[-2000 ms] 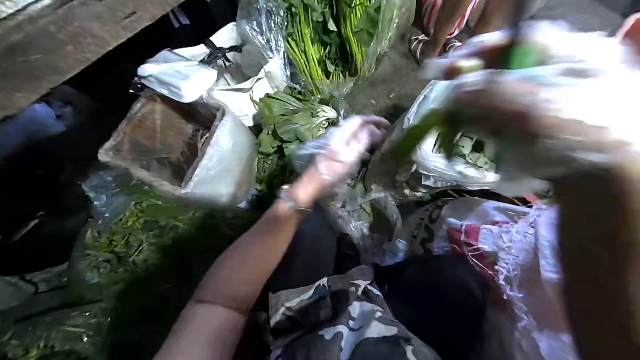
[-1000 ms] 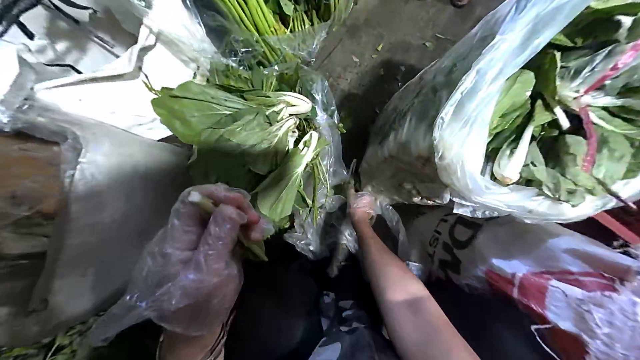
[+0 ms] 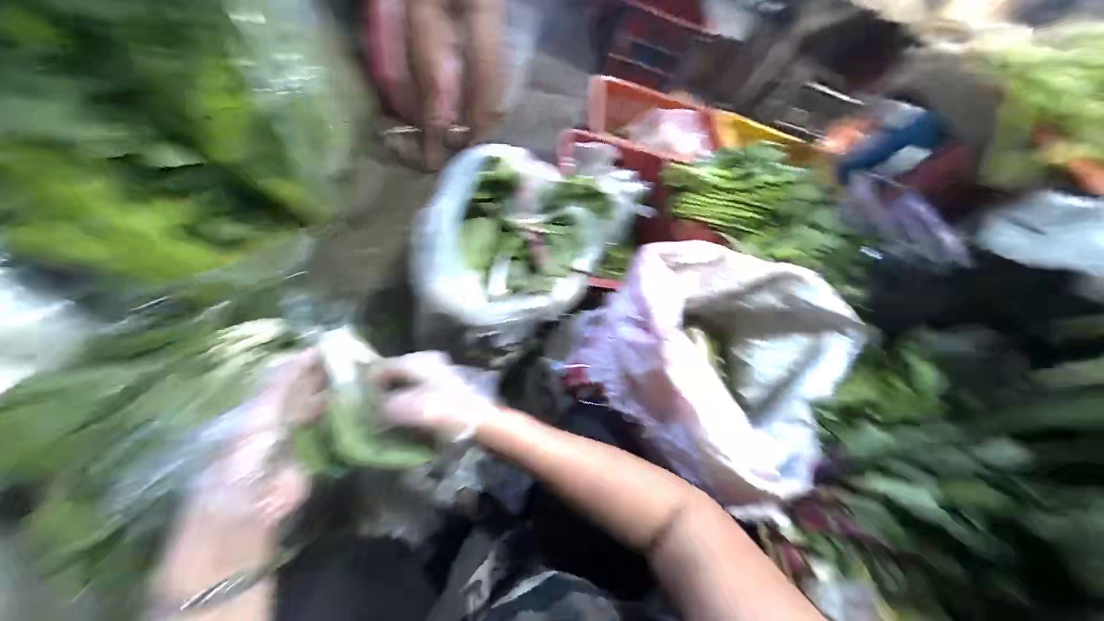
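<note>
My left hand [image 3: 280, 423], in a clear plastic glove, grips the left side of a leafy green vegetable [image 3: 366, 431] with a white stem end pointing up. My right hand [image 3: 431, 392], also in a thin plastic glove, is at the right side of the same vegetable, its fingers around the stem part. Both hands are low and left of centre in the head view, and blurred. Just beyond my right hand stands a clear plastic bag [image 3: 435, 259] with leafy greens inside. More leafy greens [image 3: 112, 414] lie left of my left hand.
A white and pink woven sack [image 3: 681, 379] stands open right of my right forearm. Behind it are red and orange crates [image 3: 638, 95] and a bundle of green stems [image 3: 724, 194]. Dark leafy greens [image 3: 940, 483] lie at the right. Another person's feet [image 3: 448, 112] are at the top.
The view has swung far to the right. My hands have come together at one leafy vegetable; a second ago they were apart, with a stem in my left hand.
</note>
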